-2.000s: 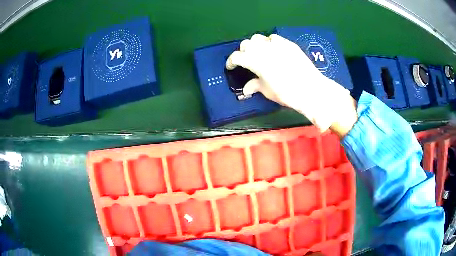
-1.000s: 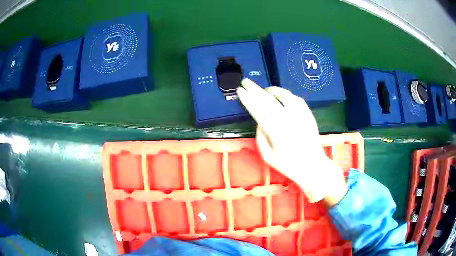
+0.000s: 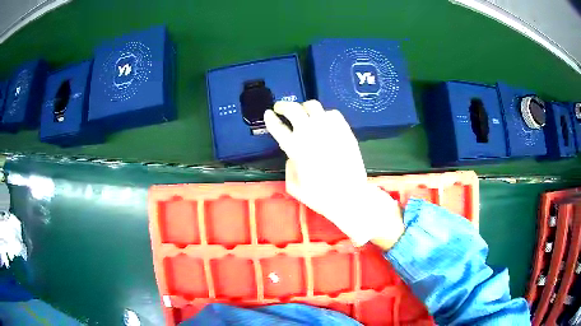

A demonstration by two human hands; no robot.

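Observation:
A dark blue box base [image 3: 226, 137] sits on the green belt, with a black smartwatch [image 3: 256, 102] in its recess. My right hand [image 3: 331, 165], in a white glove, reaches over the box's right part. Its fingertips are at the watch's lower right edge; whether they press on it I cannot tell. No object shows in its fingers. A box lid [image 3: 363, 79] with a white logo lies just right of the base. My left hand is not in view; only a blue sleeve [image 3: 38, 312] shows at the lower left.
A red-orange tray [image 3: 181, 223] with unfilled pockets lies in front of me. More blue boxes [image 3: 129, 73] line the belt at left and right. A metal-rimmed watch [image 3: 531, 111] lies on a box at right. Stacked trays [image 3: 553, 255] stand at lower right, a white pile [image 3: 9, 239] at left.
The boxes in front have shifted left in the picture, and the red-orange tray slightly right. My right hand has drawn back from around the watch, then moved left with it, fingertips by its lower edge.

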